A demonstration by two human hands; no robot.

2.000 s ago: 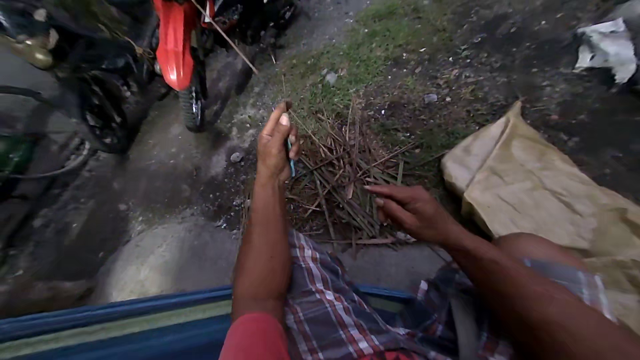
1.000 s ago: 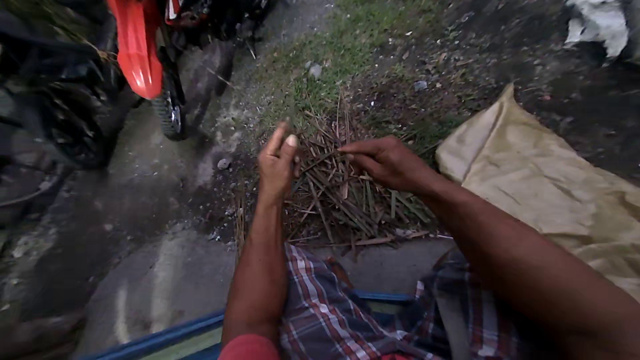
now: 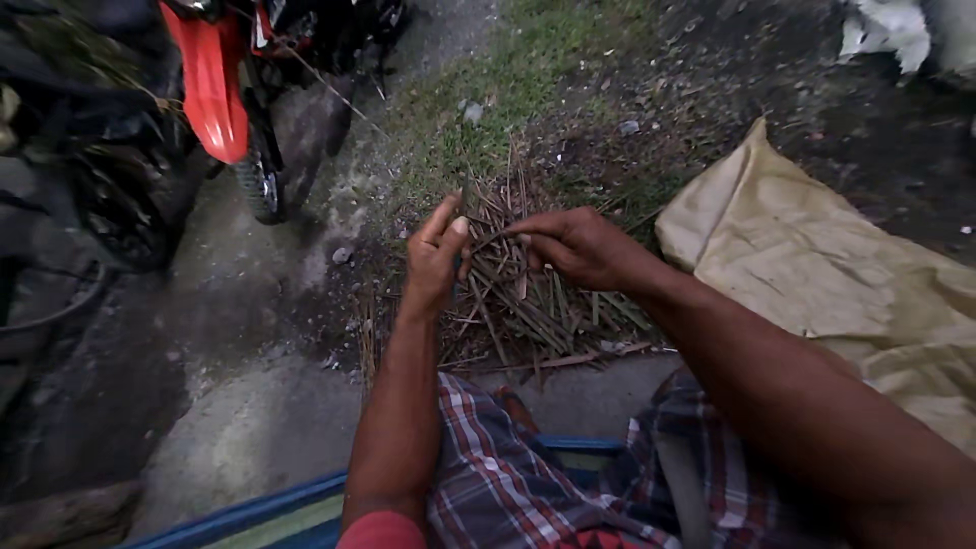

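My left hand [image 3: 438, 255] is raised above a pile of cut plant strips [image 3: 545, 305], closed around a tool with a blue handle, of which only a sliver shows between the fingers. A thin dark blade [image 3: 466, 187] points up past its fingertips. To its right, my right hand [image 3: 572, 244] pinches the end of a thin strip [image 3: 492, 239] between thumb and forefinger. That strip runs across toward the left fingers. Whether blade and strip touch cannot be told.
A tan woven sack [image 3: 808, 259] lies at the right. Motorcycles stand at the upper left, one with a red front fender [image 3: 206, 91]. Below my forearms are my plaid shorts [image 3: 496, 473] and a blue and green striped seat edge [image 3: 259, 515]. A pale torn sheet [image 3: 888, 34] lies at the upper right.
My right hand has moved up and in toward my left hand since two seconds ago. The left hand stays over the pile. The blue handle shows less than in the oldest frame.
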